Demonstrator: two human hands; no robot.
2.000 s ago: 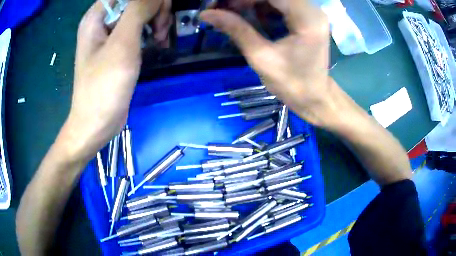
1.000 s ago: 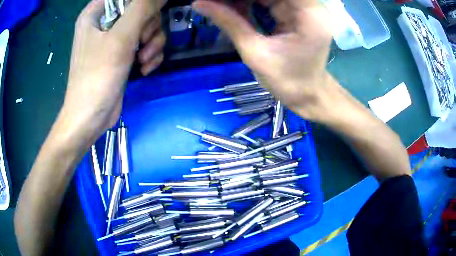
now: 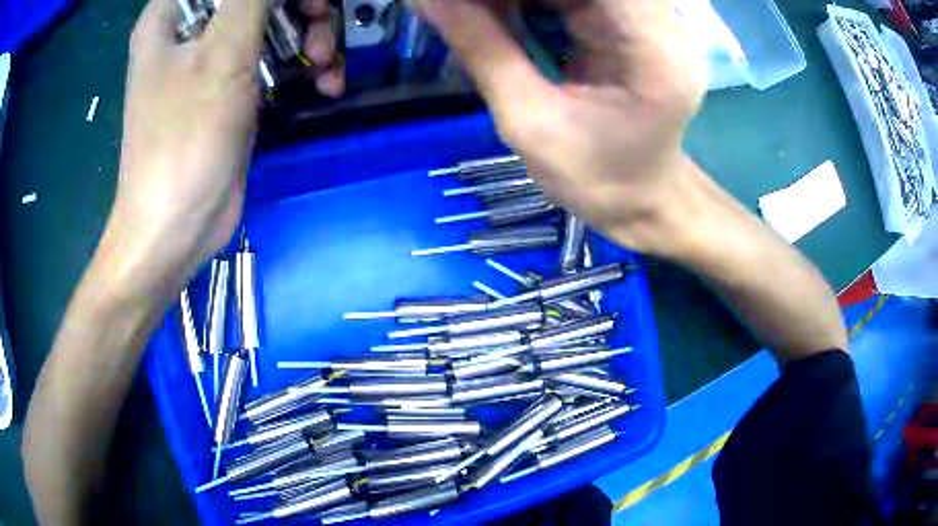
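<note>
My left hand point(image 3: 190, 113) is at the upper left, its fingers curled around several shafted cylinders point(image 3: 283, 33) whose ends stick out. My right hand point(image 3: 607, 113) is at the upper centre right, its thumb and fingers reaching to the silver fixture block point(image 3: 368, 23); its fingertips are cut off or hidden, so what they hold cannot be told. Many silver cylinders with thin pale rods lie loose in the blue parts tray point(image 3: 298, 231), most in its lower half, several at its left side and a row near its upper right.
The dark press base point(image 3: 375, 103) is behind the blue tray. A clear plastic box point(image 3: 766, 41) is at the upper right. A white parts tray point(image 3: 890, 134) with thin silver parts is at the far right. A white paper slip point(image 3: 804, 202) lies on the green bench. Another white tray edge is far left.
One more cylinder lies in the row at the tray's upper right, and a slanted cylinder at the pile's top now lies level. My left hand has shifted left, showing more cylinders in its fingers.
</note>
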